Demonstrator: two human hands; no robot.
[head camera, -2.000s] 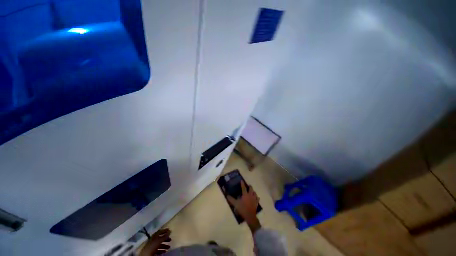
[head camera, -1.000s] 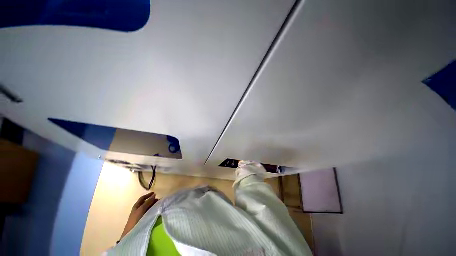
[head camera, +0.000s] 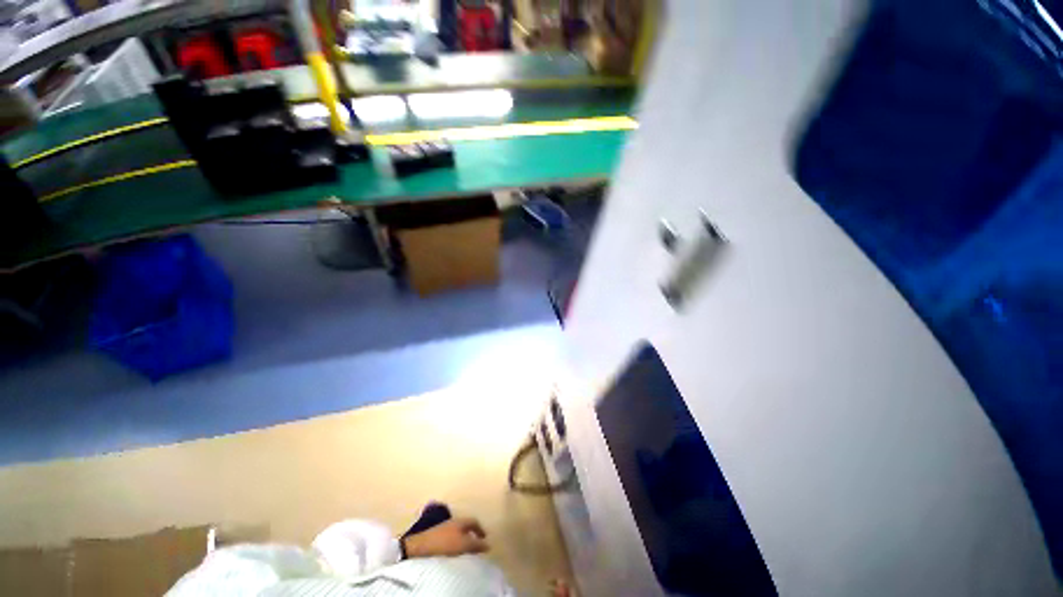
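Note:
My left hand (head camera: 449, 539) is low in the middle of the view, below a white sleeve cuff, with a dark band or object at the wrist. It is blurred, its fingers look loosely apart, and nothing shows in it. My right hand (head camera: 562, 589) shows only as fingertips at the bottom edge; the rest is cut off. The white machine (head camera: 746, 350) stands close on the right, with a metal handle, a dark lower window and blue-tinted glass. Black boxes (head camera: 251, 140) stand stacked on the green bench, and a small group (head camera: 422, 156) lies right of them.
The green bench (head camera: 525, 157) with yellow strips crosses the back. Below it are a brown carton (head camera: 452, 254) and a blue tote (head camera: 163, 306). Flat cardboard (head camera: 128, 562) lies on the floor at lower left. A dark cable (head camera: 527, 472) loops from the machine's base.
The view has swung left from the machine's front to the bench. My right hand, earlier with a black box and then at the slot, is now almost out of view.

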